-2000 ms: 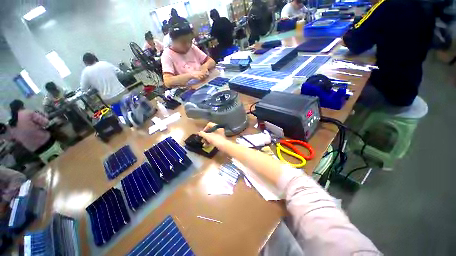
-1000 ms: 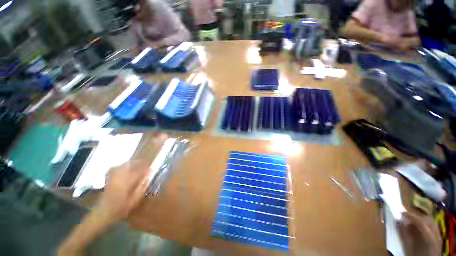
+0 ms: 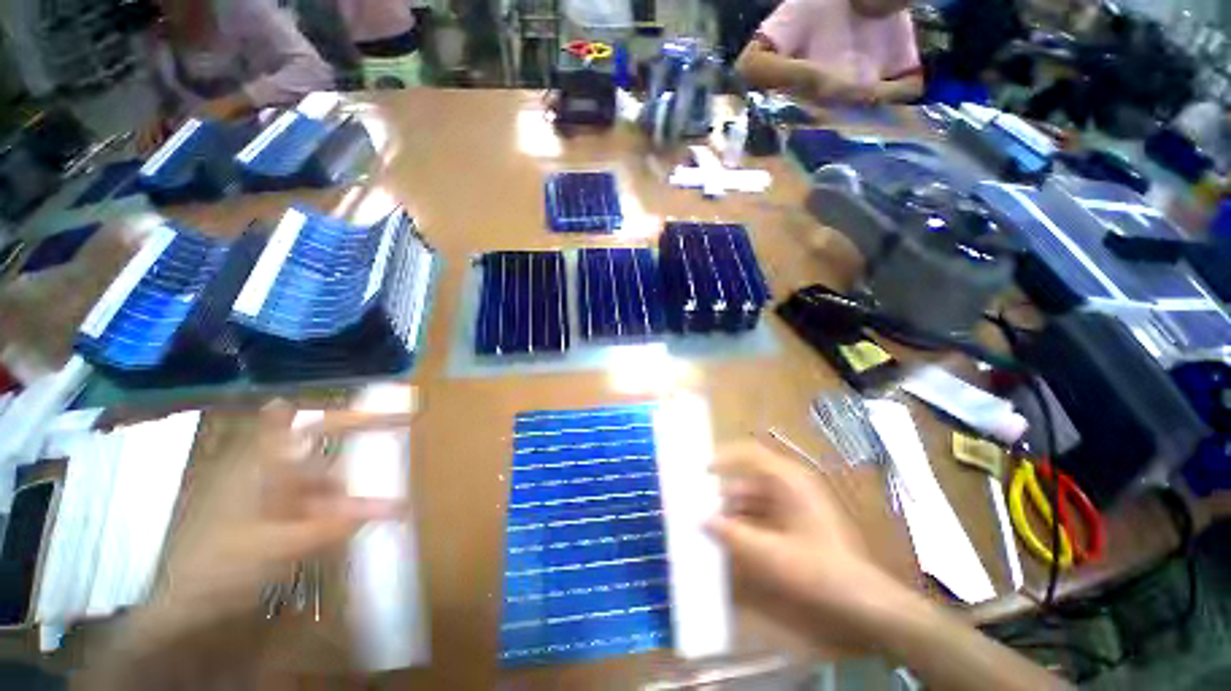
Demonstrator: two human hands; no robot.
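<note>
A blue solar cell sheet (image 3: 583,533) with pale lines lies flat in front of me. My right hand (image 3: 776,520) holds a white strip (image 3: 694,527) upright in view along the sheet's right edge, overlapping it. My left hand (image 3: 263,506), blurred, holds another white strip (image 3: 384,533) left of the sheet, apart from it. Thin silver ribbons (image 3: 304,587) lie under and beside my left hand. A small pile of short ribbons (image 3: 846,429) lies to the right.
Dark cell stacks (image 3: 523,302) stand on a pale mat (image 3: 473,354). Curved blue cell stacks (image 3: 331,290) are at left, white strips (image 3: 115,520) nearer. At right are a black holder (image 3: 826,324), grey rounded machine (image 3: 932,257), looped handles (image 3: 1053,513) and cords. People sit across the table.
The view has swung back over the work. Both hands have moved inward, each now with a white strip. The right strip has come from the right side onto the sheet's edge.
</note>
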